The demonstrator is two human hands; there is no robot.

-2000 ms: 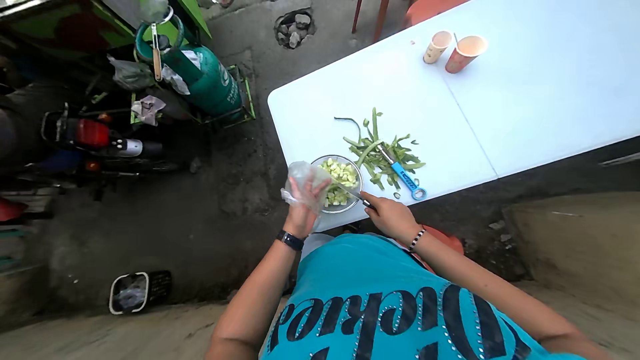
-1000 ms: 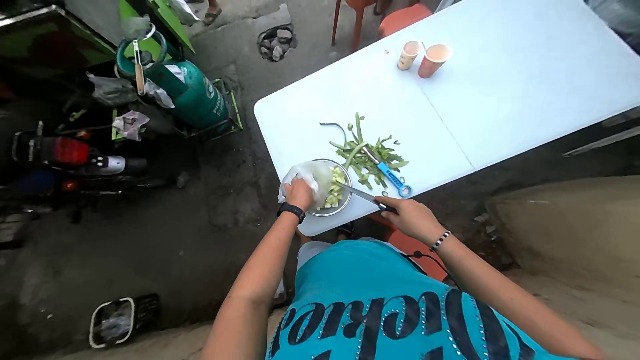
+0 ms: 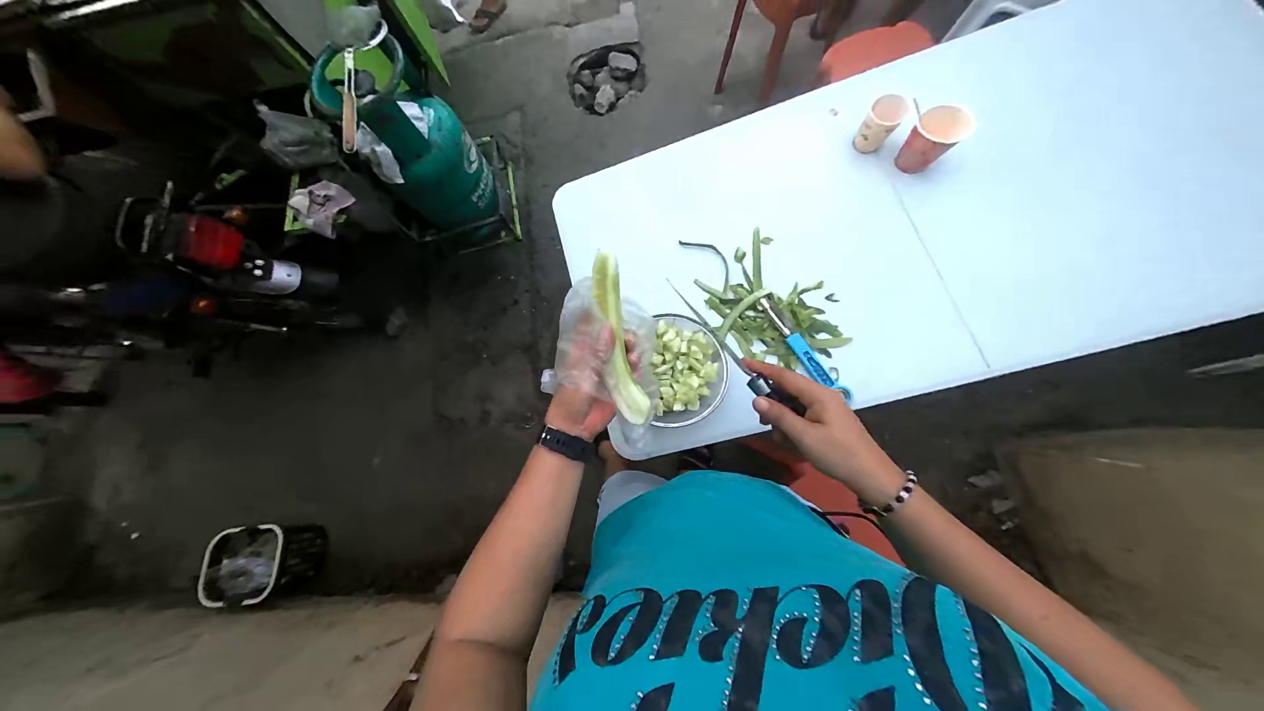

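Note:
My left hand (image 3: 591,360), in a clear plastic glove, holds a long pale green piece of peeled vegetable (image 3: 618,341), perhaps cucumber, at the left edge of a round bowl (image 3: 724,380). Diced pale green pieces (image 3: 681,367) lie in the bowl. My right hand (image 3: 805,415) grips the black handle of a knife (image 3: 736,357), whose blade points up and left over the bowl's right rim. Green peelings (image 3: 790,314) are heaped on the white table (image 3: 829,207) right of the bowl, with a blue-handled peeler (image 3: 812,361) among them.
Two paper cups, a small one (image 3: 880,123) and a larger one (image 3: 934,138), stand farther back. An orange chair (image 3: 874,49) is beyond the table. At left are a green gas cylinder (image 3: 449,168), a motorcycle (image 3: 212,247) and a basket (image 3: 239,565).
My left hand has opened out and moved left from over the bowl, showing the long vegetable piece. The knife blade has moved off the cut pieces, still in my right hand.

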